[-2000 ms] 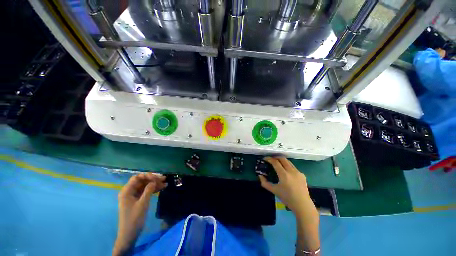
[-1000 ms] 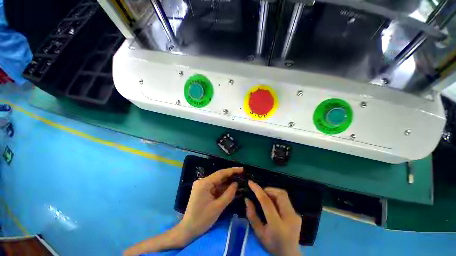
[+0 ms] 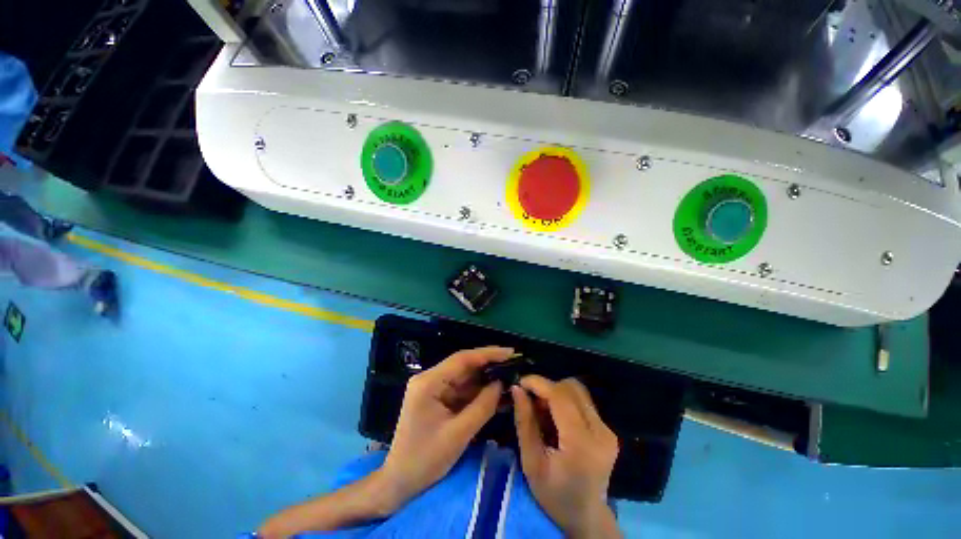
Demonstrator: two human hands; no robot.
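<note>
A small black housing is held between both hands above the black lap tray. My left hand grips its left side. My right hand has its fingertips at its right lower edge; whether they hold a separate small part is hidden. Two more housings lie on the green mat, one tilted at the left and one at the right. A small piece with shiny details sits in the lap tray's upper left corner.
The white press panel crosses the view, with two teal buttons and a red button. Black trays stand at left. A small pale-tipped item lies at right. A person's leg shows at far left.
My hands have come together over the lap tray, and my right hand has brought the housing from the mat. Over the last second they stay together with small finger movements. The view has shifted closer.
</note>
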